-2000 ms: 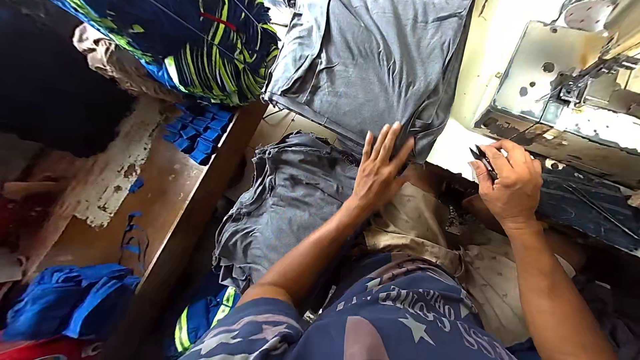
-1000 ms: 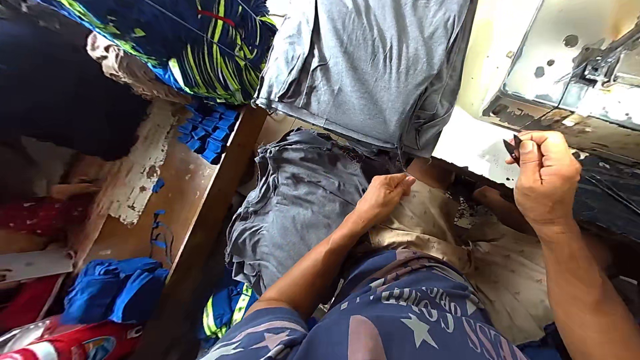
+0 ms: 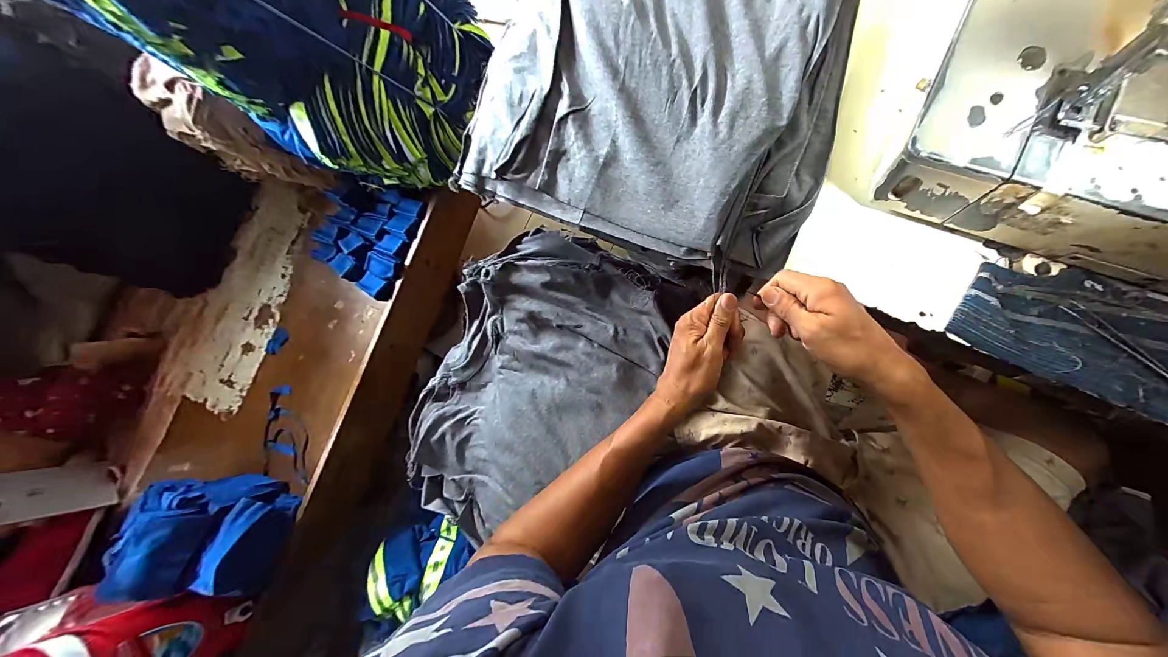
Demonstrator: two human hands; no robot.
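Grey knit fabric (image 3: 657, 119) lies over the table edge in front of me, with its hem hanging toward my lap. My left hand (image 3: 701, 351) is closed on a gathered edge of this fabric, thumb on top. Close to its right, my right hand (image 3: 817, 319) has its fingers curled around a small dark tool, mostly hidden; its tip points at the pinched edge. A second heap of dark grey fabric pieces (image 3: 566, 356) with frayed edges rests beside my left forearm, below the hanging hem.
A sewing machine (image 3: 1022, 119) stands at the upper right, with folded denim (image 3: 1049, 338) and metal tweezers (image 3: 1122, 338) below it. At the left, a wooden shelf (image 3: 342, 319) holds small blue fabric pieces (image 3: 370, 237) and folded blue cloth (image 3: 201, 538). Navy and lime fabric (image 3: 365, 82) is piled upper left.
My left hand has gone from lying flat on the grey fabric to pinching its edge. My right hand has moved left with the dark tool, close beside my left hand.
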